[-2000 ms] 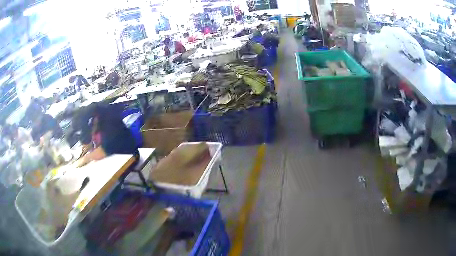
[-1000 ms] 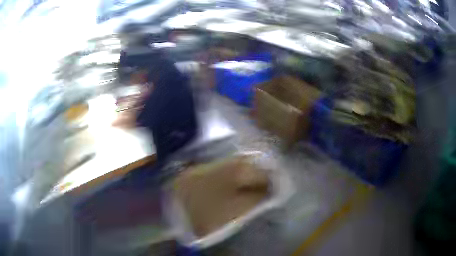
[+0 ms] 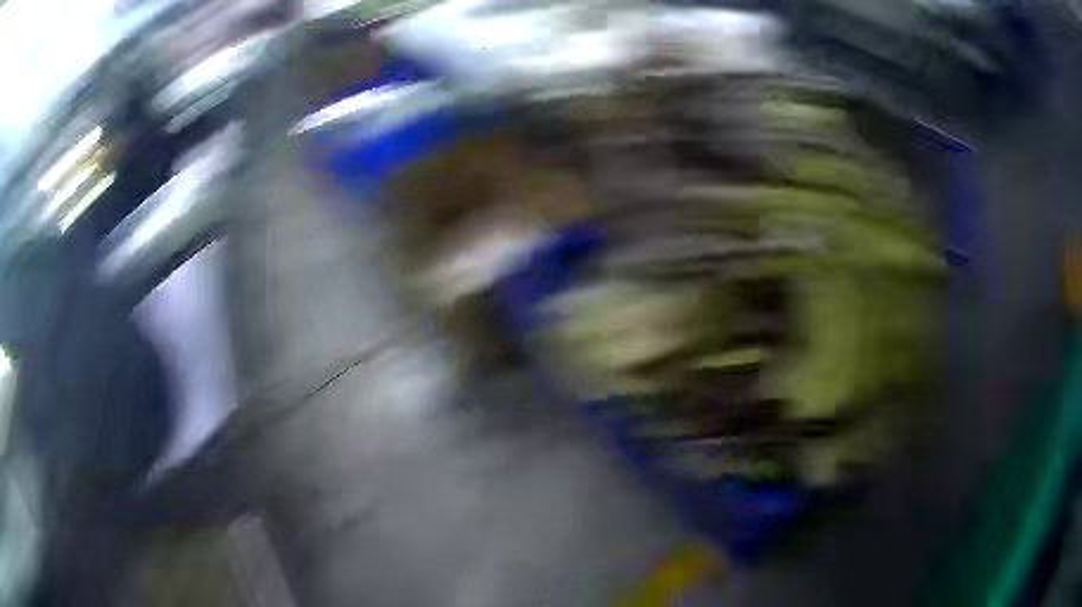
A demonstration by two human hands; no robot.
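The frame is strongly blurred. A large heap of yellow-green and grey-brown garment pieces [image 3: 848, 320] lies nearest in front of me, right of the middle. It fills a blue plastic crate [image 3: 753, 516], whose rim shows along the heap's lower left side. Neither my left hand nor my right hand is in view.
A brown box [image 3: 475, 196] stands left of the heap, with another blue container [image 3: 398, 148] beyond it. A dark shape, perhaps a person [image 3: 89, 356], is at the left edge. Grey floor [image 3: 403, 498] shows below. A green edge [image 3: 1032, 498] is at the right, and a yellow floor line [image 3: 673, 577] at the bottom.
My view has swung and moved closer to the heap, which now looks much larger. The white tub with brown cloth and the white table have left the picture.
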